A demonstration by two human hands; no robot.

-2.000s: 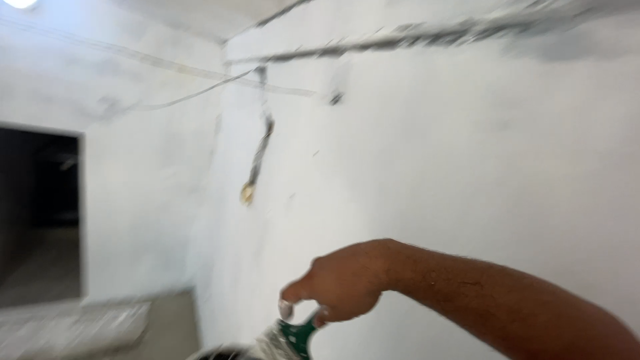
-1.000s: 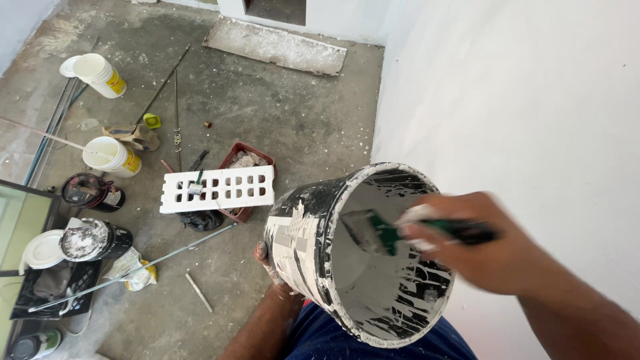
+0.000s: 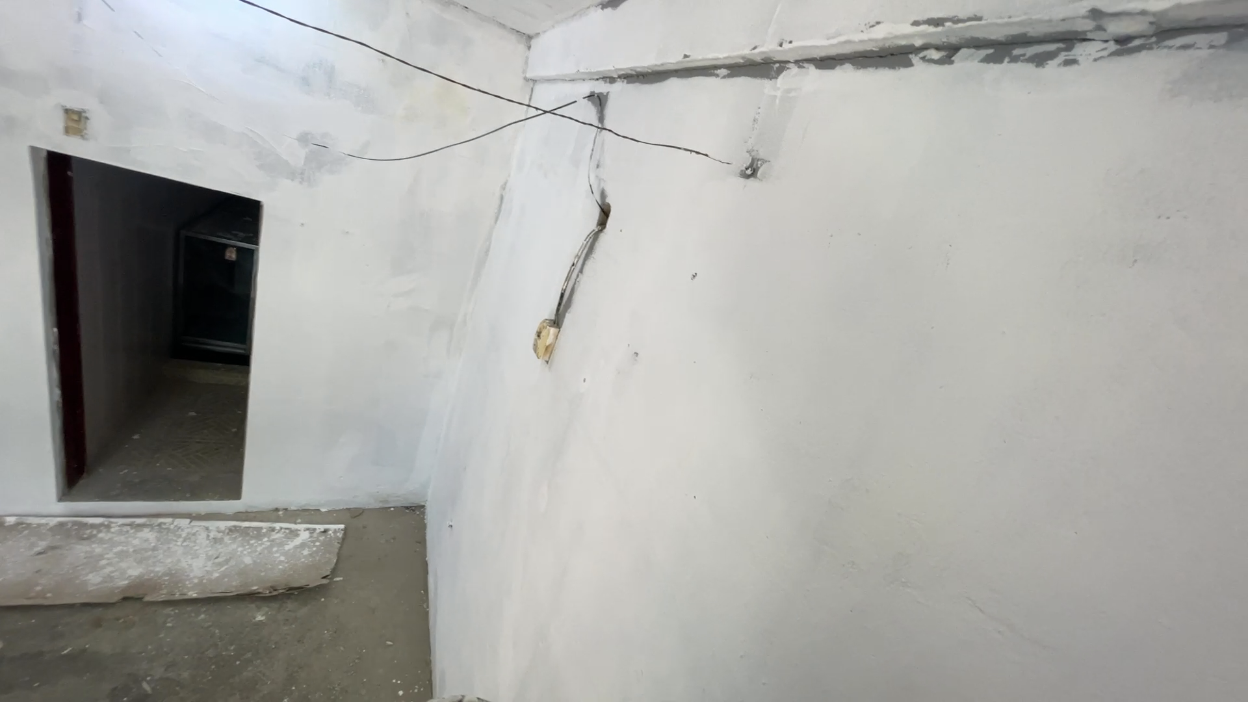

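Note:
Neither my left hand nor my right hand shows in the head view, and the paint brush is out of sight. At the very bottom edge a sliver of a pale rim (image 3: pixel 458 698) shows, too little to tell what it belongs to. A white painted wall (image 3: pixel 829 409) fills the right side. On it a yellowish electrical box (image 3: pixel 546 340) hangs below thin wires (image 3: pixel 577 268) that come out of a slot. Grey unpainted patches run along the ledge (image 3: pixel 877 49) near the top.
A dark doorway (image 3: pixel 166 331) opens in the left wall. A paint-spattered board (image 3: pixel 166 561) lies on the concrete floor (image 3: pixel 370 624) before it. Loose black cables (image 3: pixel 439 78) cross high over the corner, and a small box (image 3: pixel 75 122) sits above the doorway.
The view has swung up from the floor to the walls. The bucket, the brush and both my hands, seen one second ago, have left the view, save perhaps for the rim sliver.

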